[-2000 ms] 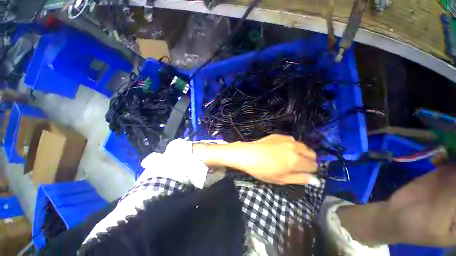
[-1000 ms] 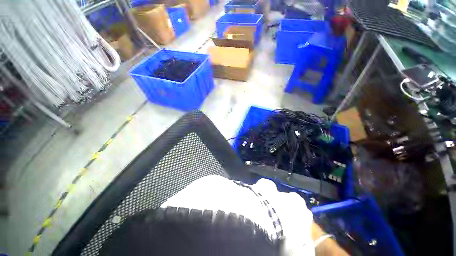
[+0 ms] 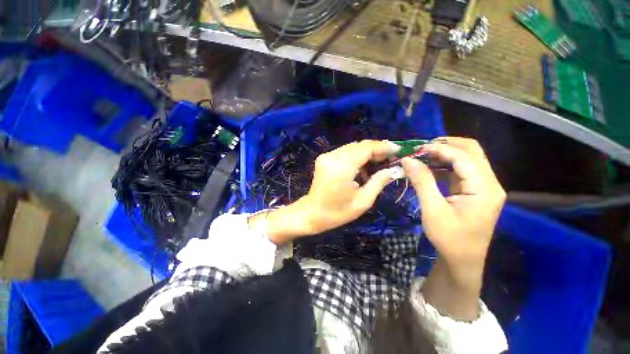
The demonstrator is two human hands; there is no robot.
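A small green circuit board is held up between my two hands, over the blue cable tote of black cables. My left hand pinches its left end; a white covering shows at the fingertips. My right hand is at its right end, with fine red and white wires at the fingers. Whether the wires touch the board is too small to tell. The soldering iron points down from the bench edge just above the board, with a thin brownish rod at its left.
Green boards and a silvery wool clump lie on the wooden bench. A smaller blue bin with black cables and boards is at left. A blue tote is at lower right. A cardboard box stands far left.
The view has swung back from the floor and chair at left to the bench. Both hands, apart two seconds ago, are now together and raised at the green board.
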